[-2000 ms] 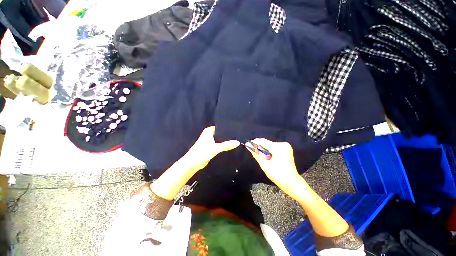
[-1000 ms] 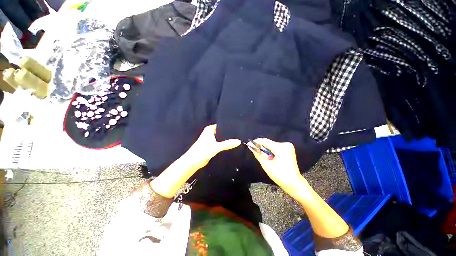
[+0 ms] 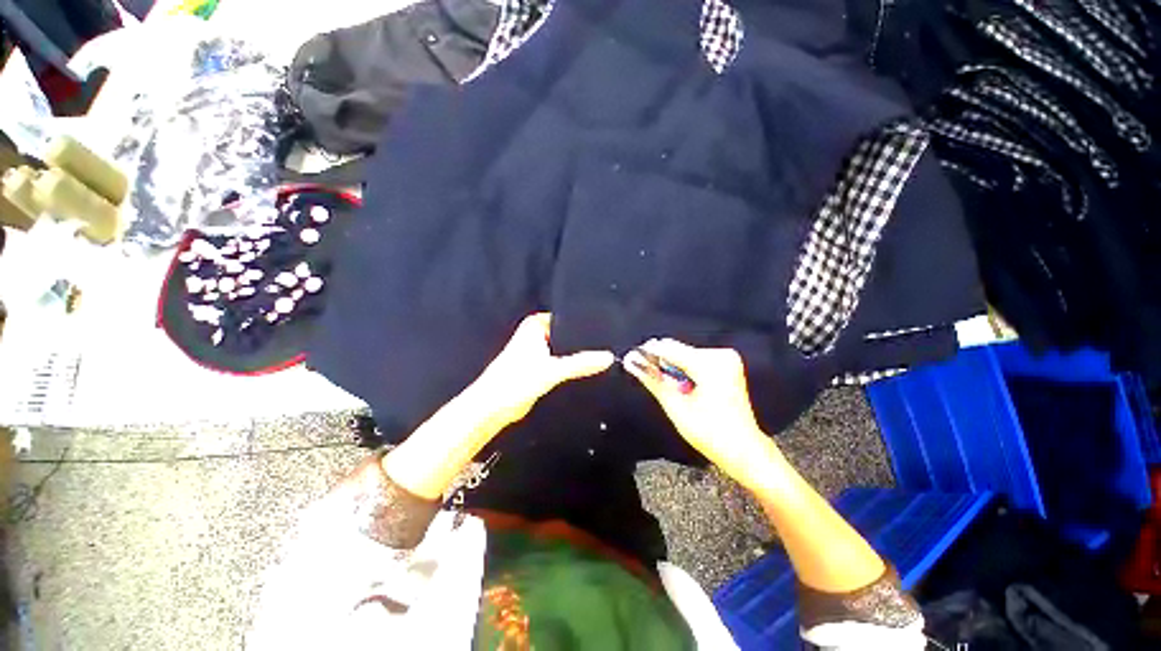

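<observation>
A navy sleeveless garment (image 3: 484, 242) with black-and-white check at its armholes lies over the white table edge and my lap. My left hand (image 3: 522, 379) pinches the navy cloth at the middle, thumb pointing right. My right hand (image 3: 700, 394) holds small snips (image 3: 670, 373) in its palm, blades pointing up-left. Its fingertips meet my left thumb tip at a tiny point on the cloth. A needle or thread there is too small to make out. Tiny white dots show on the cloth above and below the hands.
A round black pad (image 3: 223, 350) with red edge and pale discs lies left, beside a clear plastic bag (image 3: 191, 140) and pale cones (image 3: 79, 191). Dark check-edged garments (image 3: 1019, 229) are piled right, above blue crates (image 3: 949, 426). A green apron (image 3: 573, 591) covers my lap.
My right hand has shifted very slightly and its fingers now close nearer my left thumb tip. The snips stay in its palm. The garment has barely moved.
</observation>
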